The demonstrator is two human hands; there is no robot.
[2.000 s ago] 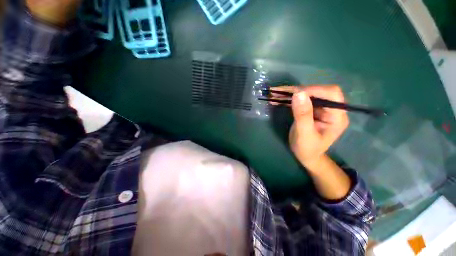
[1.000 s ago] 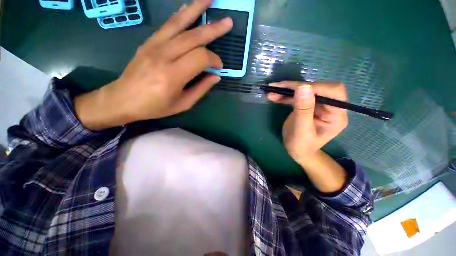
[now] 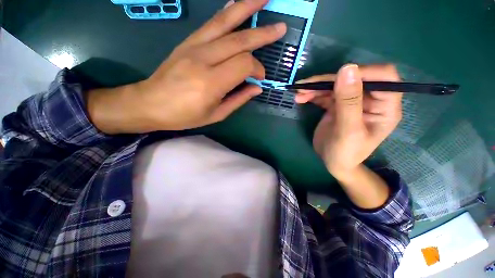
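Observation:
A light-blue housing [image 3: 302,46] lies on the backing sheet at top centre, its upper part cut off by the picture's edge. My left hand [image 3: 203,73] holds its left side, with fingers reaching over the window. Rows of dark strips [image 3: 279,99] show through the window and below the housing. My right hand [image 3: 361,111] holds black tweezers [image 3: 401,87] like a pen. Their tip is at the housing's near end; whether a strip is on it cannot be told.
More light-blue housings [image 3: 153,8] lie at the upper left, cut off by the edge. Clear ruled sheets [image 3: 448,168] lie loose at the right. A white item with an orange patch [image 3: 458,241] is at the lower right.
My left hand first came in with a housing and set it over the dark strips. Since then the tweezers have turned flatter, their tip now at the housing's near end.

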